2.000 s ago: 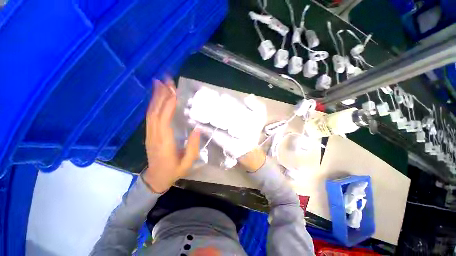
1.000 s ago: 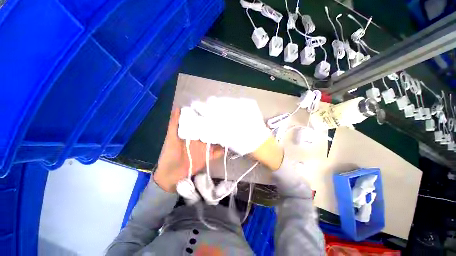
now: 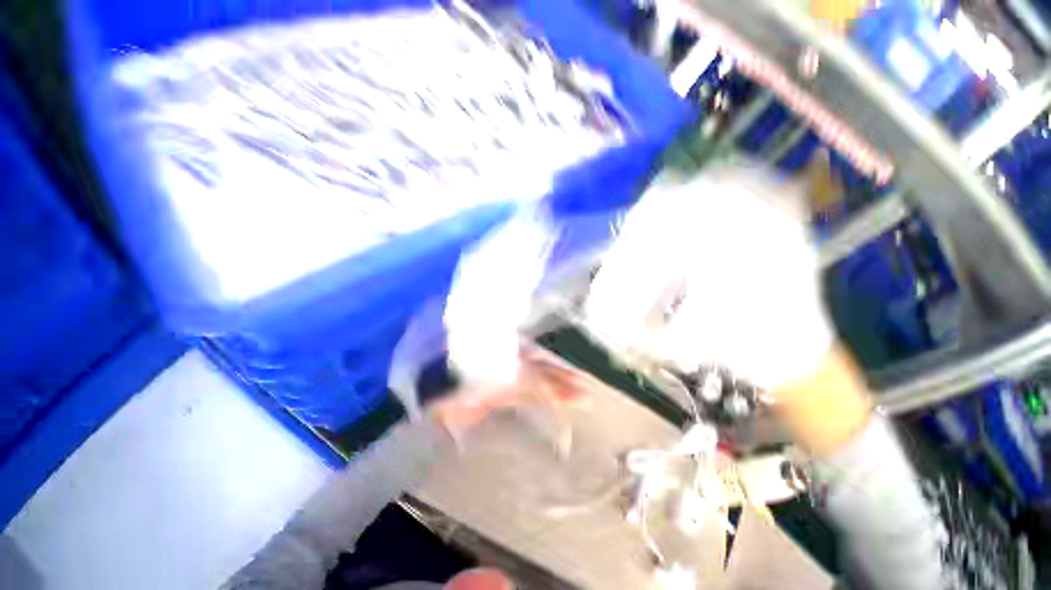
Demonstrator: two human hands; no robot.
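Observation:
The frame is strongly blurred. My left hand [image 3: 513, 395], bare, is low at the centre, in front of the crate's near wall. It holds a white bundle of adapters [image 3: 498, 300], with cords blurred around it. My right hand [image 3: 720, 277], in a glaring white glove, is raised to the right of the bundle; its fingers and anything in them cannot be made out. A deep blue crate [image 3: 380, 259] at upper left holds rows of white adapters and cords [image 3: 346, 115].
White adapters and cords [image 3: 680, 490] lie on the beige mat [image 3: 507, 461] beside a pale bottle [image 3: 766, 478]. A pale sheet [image 3: 173, 449] is at lower left. A metal frame [image 3: 922, 150] curves along the right, with the conveyor area behind my right forearm.
The view has swung up and left, bringing the crate's filled inside into sight. My hands have separated; the adapters are now upright over my left hand, near the crate wall.

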